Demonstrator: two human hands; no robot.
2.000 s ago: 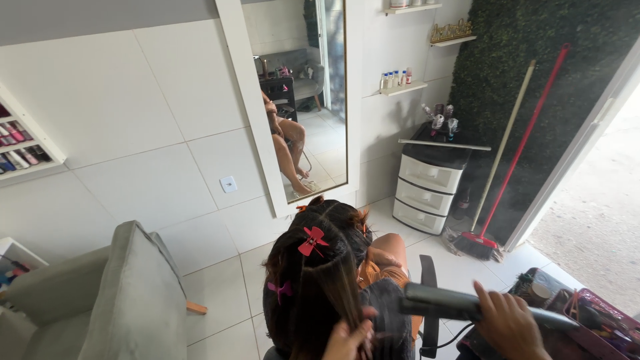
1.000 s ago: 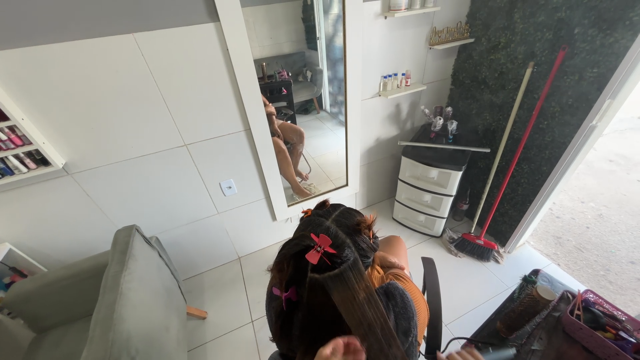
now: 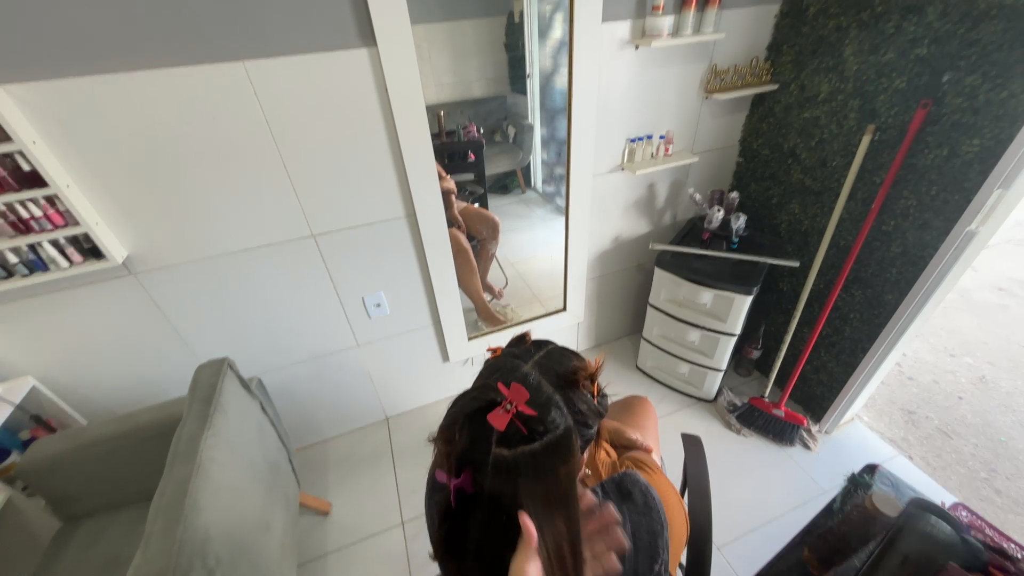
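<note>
A seated person's dark hair (image 3: 552, 488) is parted into sections, with a red claw clip (image 3: 510, 406) on top and a magenta clip (image 3: 454, 483) at the left side. At the lower centre my left hand (image 3: 602, 538) is at a long straight section, its fingers spread and blurred to the right of the hair and its thumb up on the left. The hair partly hides the palm. My right hand is out of view. A dark, blurred object (image 3: 928, 540) is over the bag at the lower right; its kind is unclear.
A black chair arm (image 3: 698, 504) is right of the person. A grey armchair (image 3: 216, 472) stands left. Ahead are a framed mirror (image 3: 582, 240) and a drawer unit (image 3: 694, 332); a red broom (image 3: 832, 312) leans nearby. A magenta bag (image 3: 988, 524) is at lower right.
Two seconds ago my right hand held a dark flat iron beside the hair; neither shows there now. My left hand's fingers have spread at the section. A dark object has appeared over the bag.
</note>
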